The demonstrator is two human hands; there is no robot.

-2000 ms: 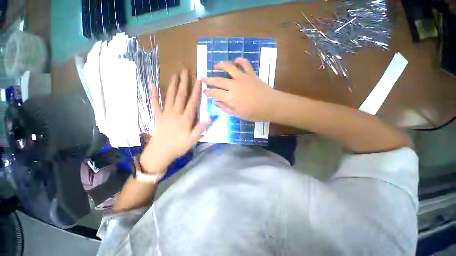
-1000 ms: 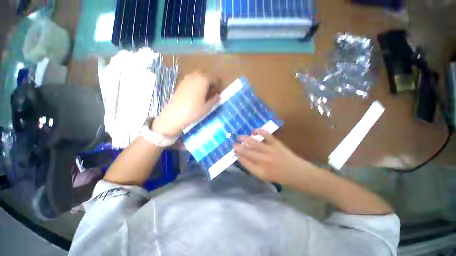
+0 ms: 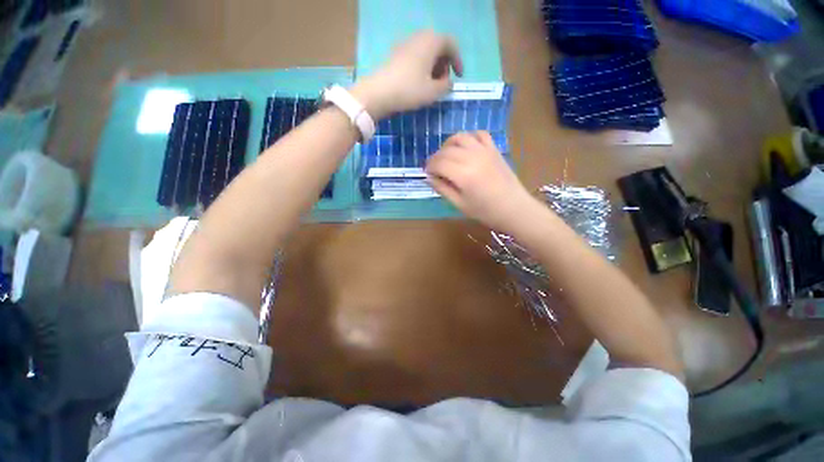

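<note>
A blue cell panel (image 3: 416,133) with pale lines and white strips on its near and far edges lies on top of a stack of similar panels on a pale green sheet. My left hand (image 3: 411,77) is at the panel's far edge with fingers curled; whether its fingertips touch the panel is unclear. My right hand (image 3: 477,173) has its fingertips on the panel's near edge, at the right, and partly hides that edge.
Dark striped cell strings (image 3: 206,149) lie left of the stack, partly behind my left forearm. Loose ribbon (image 3: 578,217), a dark block (image 3: 652,217) and a corded iron (image 3: 714,244) are at right. Dark blue cells (image 3: 607,88) lie far right. White strips (image 3: 163,262) are at left.
The panel has moved from the near bench to the far stack and turned to line up with it. Both hands have moved forward with it, and the view has shifted toward the far side.
</note>
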